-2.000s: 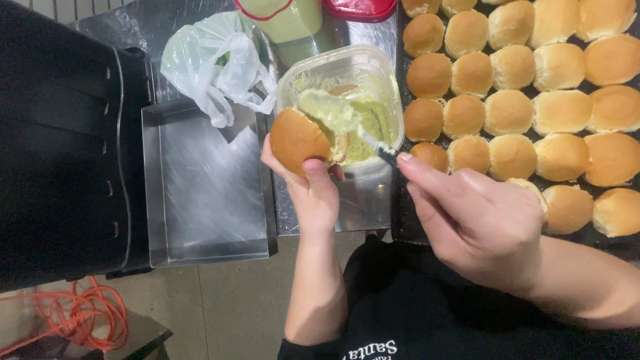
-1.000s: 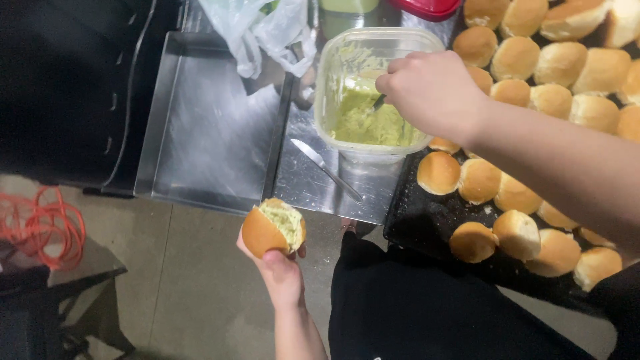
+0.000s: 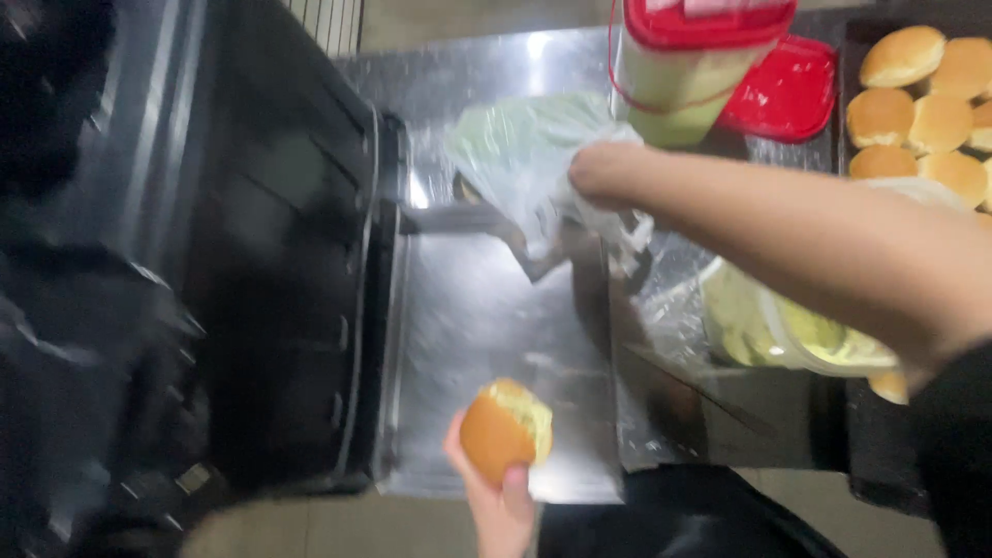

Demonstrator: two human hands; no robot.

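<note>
My left hand point(image 3: 496, 496) holds a split bread bun point(image 3: 504, 434) with pale green spread showing in its opening, over the near part of a metal tray point(image 3: 496, 325). My right hand point(image 3: 608, 174) reaches into a white translucent plastic bag point(image 3: 527, 155) at the tray's far edge; the bag covers its fingers, so their grip cannot be made out. Something green shows through the bag. Under my right forearm sits a clear plastic tub point(image 3: 744, 318) of green spread, partly hidden. A table knife point(image 3: 697, 387) lies between tray and tub, blurred.
A tall container with a red lid point(image 3: 705, 27) stands at the back, beside another red lid point(image 3: 790, 89). Rows of buns point(image 3: 942, 124) fill a dark baking tray on the right. A large black container point(image 3: 279, 256) borders the metal tray on the left.
My right hand has left the spread tub and moved left to the plastic bag. My left hand still holds the bun, now over the metal tray. The view has shifted left.
</note>
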